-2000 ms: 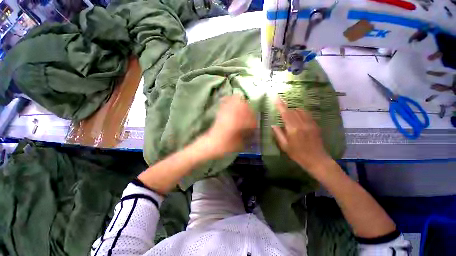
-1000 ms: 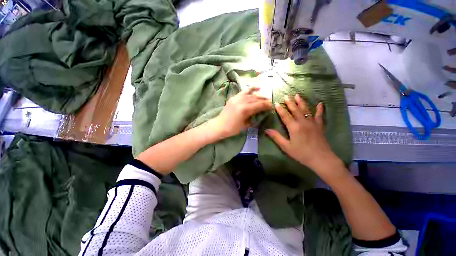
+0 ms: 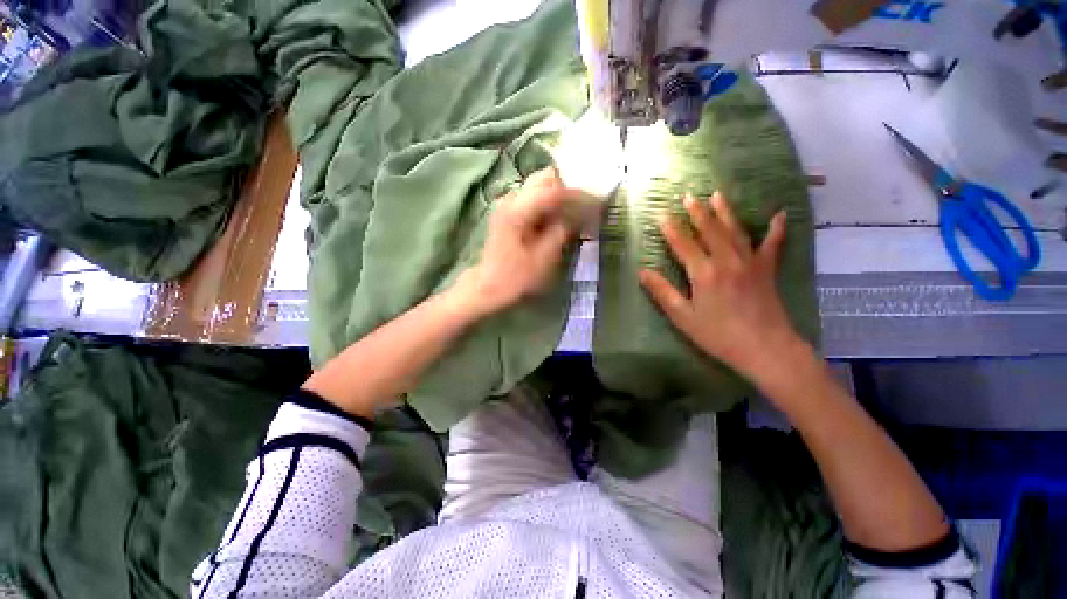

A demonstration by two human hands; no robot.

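Observation:
The green garment piece [image 3: 410, 234] lies wrinkled on the machine table at left. The green shirred panel [image 3: 702, 152] with close ridges lies at right of the needle. The presser foot and needle [image 3: 624, 131] stand in bright lamp glare, so the stitching spot is washed out. My left hand [image 3: 532, 240] is blurred, its fingers curled at the edge of the plain cloth just left of and below the needle; what it pinches is hard to make out. My right hand [image 3: 725, 279] lies flat on the shirred panel with its fingers spread.
Blue-handled scissors [image 3: 985, 234] lie open-handled at right. A dark green garment bundle [image 3: 129, 152] sits at upper left beside brown tape [image 3: 252, 240]. A larger green garment pile [image 3: 105, 468] lies below the table edge at left. A measuring scale [image 3: 913, 302] runs along the front edge.
My left hand has moved left, away from my right hand, and a strip of table now shows between the two cloth parts. My right hand has shifted slightly right with fingers spread wider.

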